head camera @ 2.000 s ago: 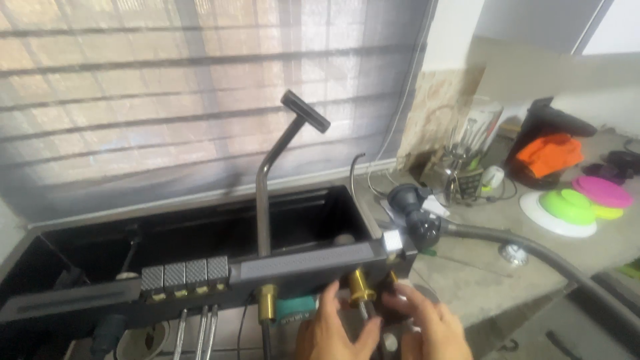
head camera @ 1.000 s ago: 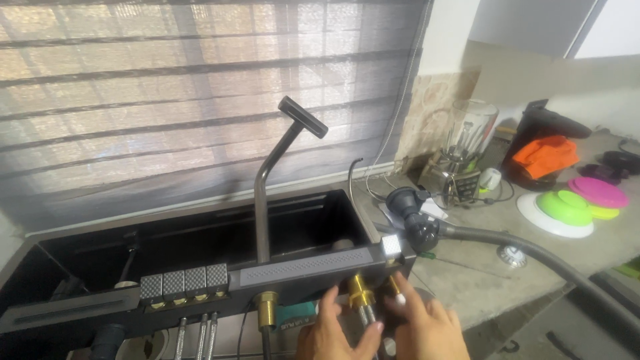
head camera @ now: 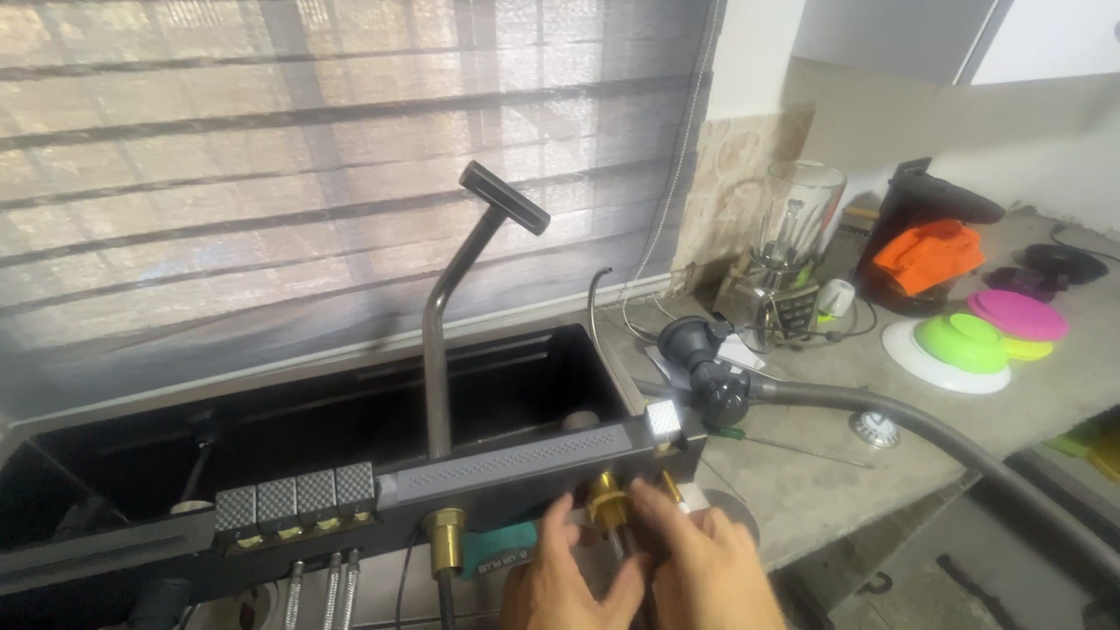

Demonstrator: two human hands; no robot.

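Observation:
My left hand (head camera: 569,573) and my right hand (head camera: 700,560) are at the lower middle, on either side of a brass threaded fitting (head camera: 608,503) under the front edge of a black sink (head camera: 516,516). My fingers curl around the fitting and the hose below it; their exact contact is partly hidden. A second brass fitting (head camera: 448,538) with a black hose is to the left. Braided hoses (head camera: 332,591) hang below checkered square knobs (head camera: 297,503). A bent metal faucet (head camera: 435,367) with a cylindrical head rises behind the front rim.
Right of the sink lie a dark drain fitting (head camera: 722,389) with a thick grey hose (head camera: 875,402), a green-handled screwdriver (head camera: 787,446) and a round strainer (head camera: 875,429). Farther back are a glass blender jar (head camera: 805,206), a box grater (head camera: 787,315), an orange cloth (head camera: 932,255) and a green bowl (head camera: 962,346).
My right hand's fingers have moved left, from beside the small fitting at the right toward the larger brass fitting. My left hand stays close to the same place.

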